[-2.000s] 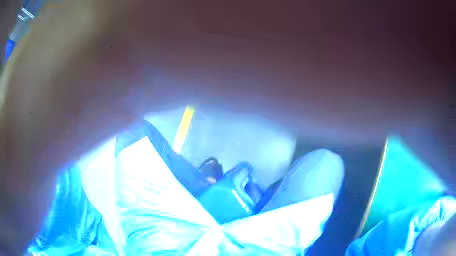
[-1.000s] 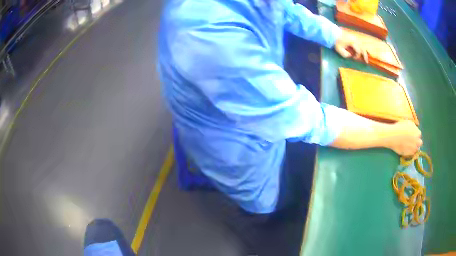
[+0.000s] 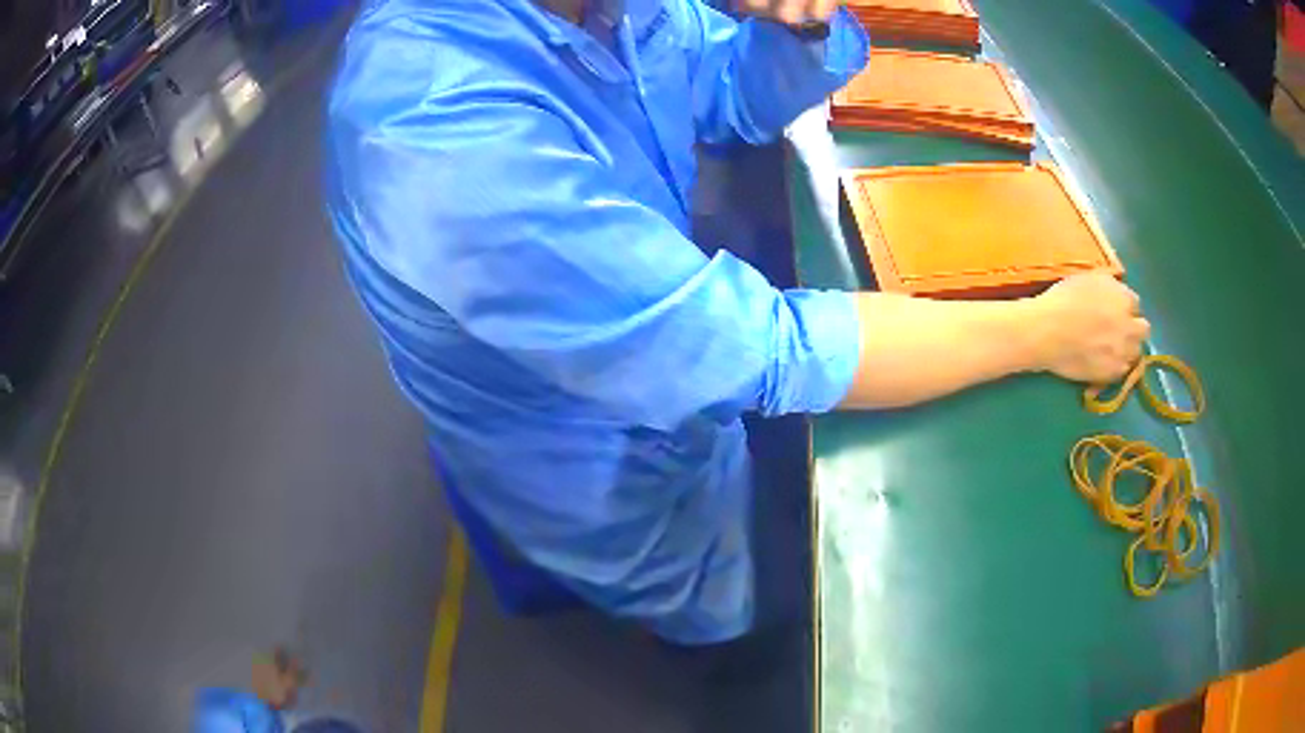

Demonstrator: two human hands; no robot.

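A small, blurred hand [image 3: 279, 677] with a light blue sleeve is at the bottom left edge, over the floor. It seems to be my left hand; its fingers are unclear. My right hand is out of view. Orange-brown panels [image 3: 1259, 705] are cut off by the bottom right corner. Loose tan rubber bands [image 3: 1145, 490] lie in a pile on the green bench [image 3: 945, 573]. A stack of orange-brown panels [image 3: 988, 229] lies flat behind them, with a second stack [image 3: 930, 95] beyond.
A person in a blue coat [image 3: 530, 272] sits at the bench, one fist [image 3: 1095, 327] touching a rubber band beside the nearest stack, the other hand [image 3: 787, 12] raised at the top edge. A yellow lane line [image 3: 447, 630] runs along the grey floor.
The view has swung from my lap to the neighbour's bench. Since one second ago, the neighbour's far hand has lifted off the panels, and the small hand has appeared bottom left.
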